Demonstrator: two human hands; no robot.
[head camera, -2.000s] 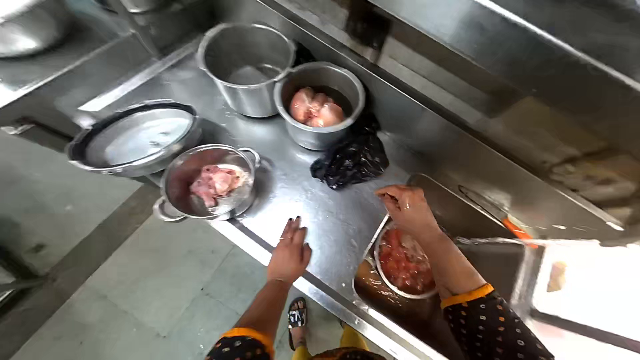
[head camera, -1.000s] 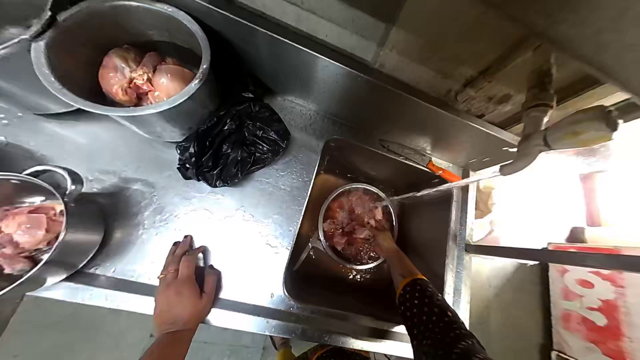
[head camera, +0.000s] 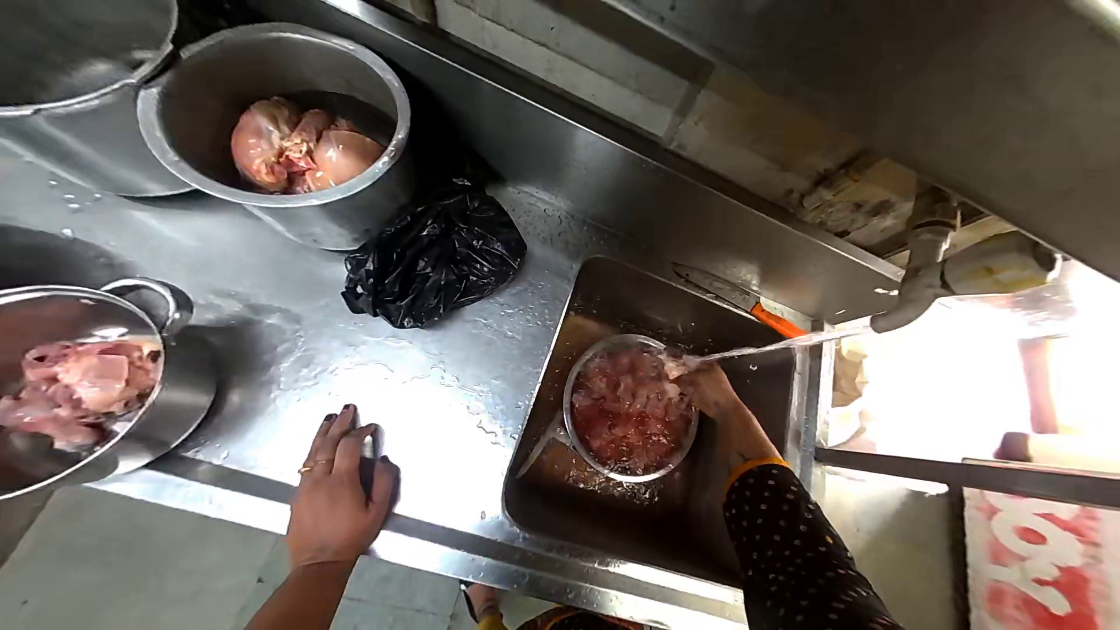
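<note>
A round metal bowl (head camera: 632, 409) of raw meat pieces in reddish water sits in the steel sink (head camera: 604, 547). My right hand (head camera: 710, 394) is at the bowl's right rim, under a stream of water from the tap (head camera: 910, 306); its fingertips are blurred by the water, so its grip cannot be told. Flat on the steel counter near the front edge rests my left hand (head camera: 337, 490), fingers slightly apart, holding nothing. To its left stands a handled steel pot (head camera: 188, 385) with raw meat pieces (head camera: 83, 385).
Behind, a deep metal pot (head camera: 324, 214) holds large raw poultry pieces (head camera: 302, 149), beside another metal pot (head camera: 96, 140). A crumpled black plastic bag (head camera: 437, 254) lies on the counter (head camera: 420, 385). An orange-handled knife (head camera: 739, 300) lies along the sink's back edge.
My right hand was above the bowl two seconds ago and has come down to its right side. My left hand stays on the counter. The view has swung towards the sink and tap.
</note>
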